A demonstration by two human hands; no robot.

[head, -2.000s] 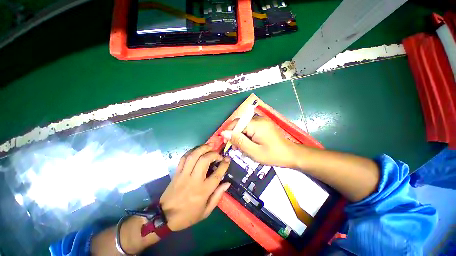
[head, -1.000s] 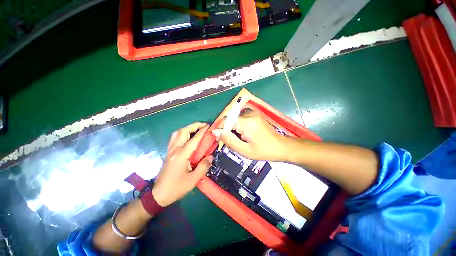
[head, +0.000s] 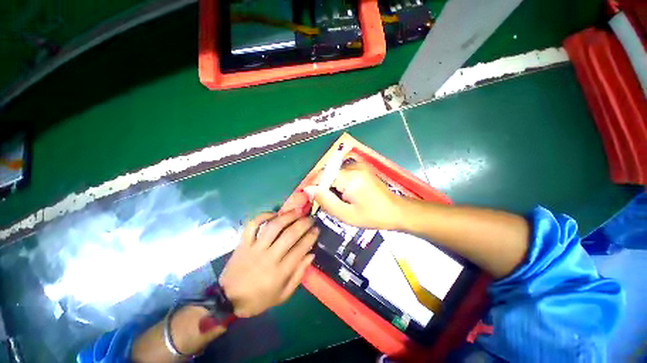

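An open-backed tablet (head: 355,257) lies in a red foam tray (head: 342,306), set at a slant on the bench. Its circuit board is at the upper left end, and a yellow flat cable (head: 417,282) crosses the white area. My right hand (head: 365,195) holds a slim cream-white pointed tool (head: 330,170), its tip down near the board's upper left edge. My left hand (head: 273,262) lies palm down over the tray's left corner, its fingertips near the tool tip. Whether the left fingers hold anything is hidden.
Shiny plastic film (head: 117,255) lies at left. A chipped white rail (head: 234,154) with a grey post (head: 457,49) runs behind the tray. Beyond it, another tablet in a red tray (head: 298,75) sits on the green belt. Stacked red trays (head: 603,106) are at far right.
My left hand has moved from the tray's side, fingers now laid flatter beside the tool tip. My right hand keeps the tool in about the same spot. The belt tray appears further right.
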